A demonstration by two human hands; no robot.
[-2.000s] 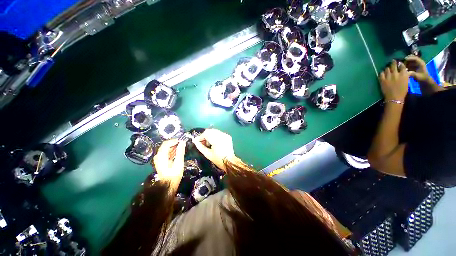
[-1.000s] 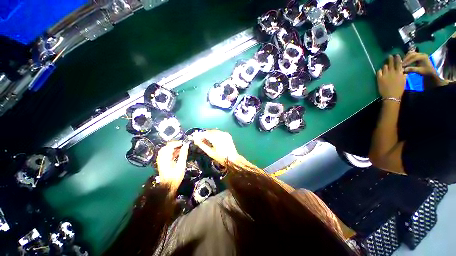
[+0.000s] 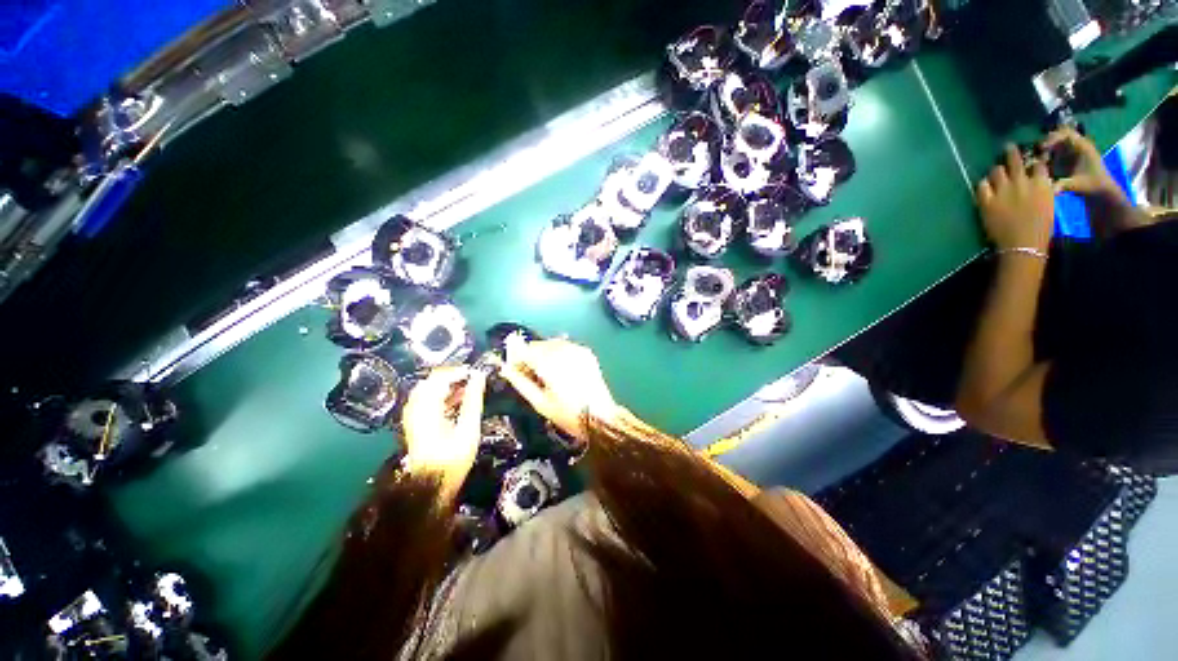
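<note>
My left hand [image 3: 442,416] and my right hand [image 3: 556,382] meet at the fingertips over the green bench. Both pinch a small part [image 3: 490,363] between them, mostly hidden by the fingers. Under and beside the hands lie round black units with pale centres; one unit [image 3: 528,491] shows close to my body, and another [image 3: 435,331] lies just beyond my left hand. More of these units, such as one [image 3: 367,389], stand left of my left hand. What joins the small part to a unit cannot be told.
A large cluster of units [image 3: 712,221] covers the bench [image 3: 568,329] ahead and right. A metal rail [image 3: 517,165] runs along the far edge. Another person's hands [image 3: 1021,207] work at the right. Dark units [image 3: 103,424] lie at far left, black crates [image 3: 982,620] at lower right.
My hands stay together in nearly the same place, with small finger shifts. The other person's fingers have moved slightly around a dark part at the right.
</note>
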